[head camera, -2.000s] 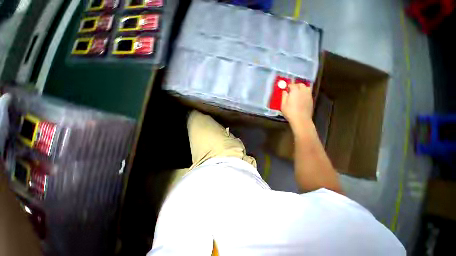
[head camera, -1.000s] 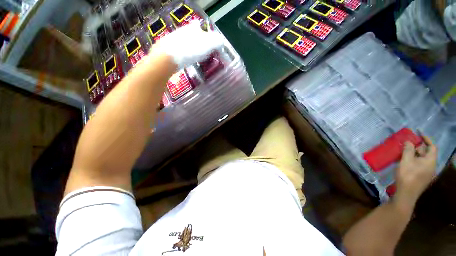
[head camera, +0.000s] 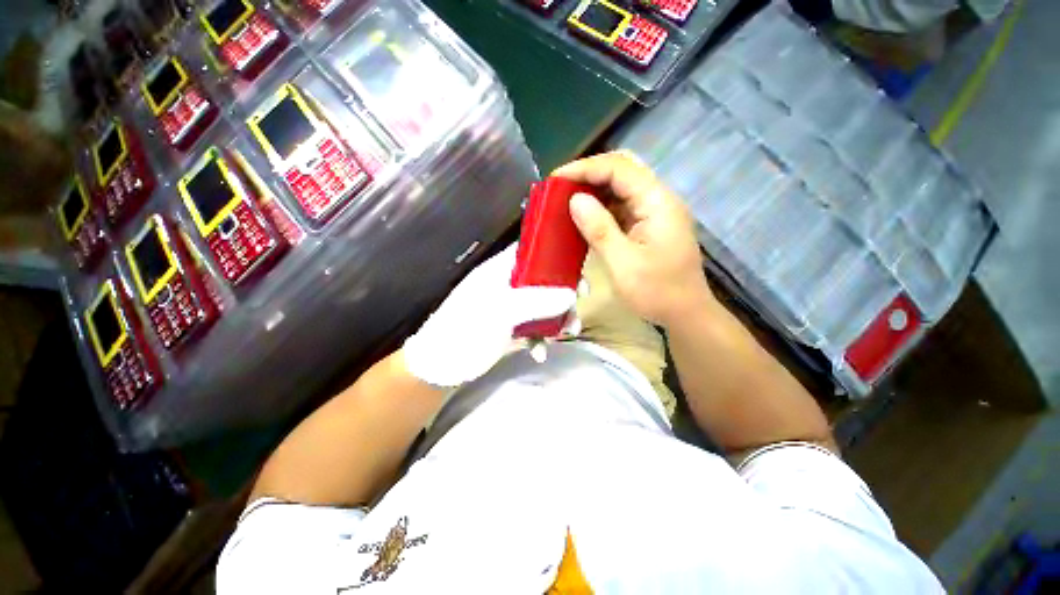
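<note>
My gloved left hand and my bare right hand hold a red piece between them in front of my chest. The gloved hand grips its lower end. The bare fingers and thumb press its upper end. Its red back faces me; whether a phone body lies under the cover cannot be told. Keypad phones with yellow frames and red keypads lie in a thick stack of clear trays at the left. One pocket at its right end holds no phone. One red cover lies on the grey liner.
The grey-lined cover stack stands at the right beside my knees, over a brown carton. A second clear tray with phones lies on the green bench at the top. Another person's sleeve shows at the top right.
My right hand has left the cover stack and come to the chest. My left hand has come off the phone tray to meet it. Both now hold the red piece.
</note>
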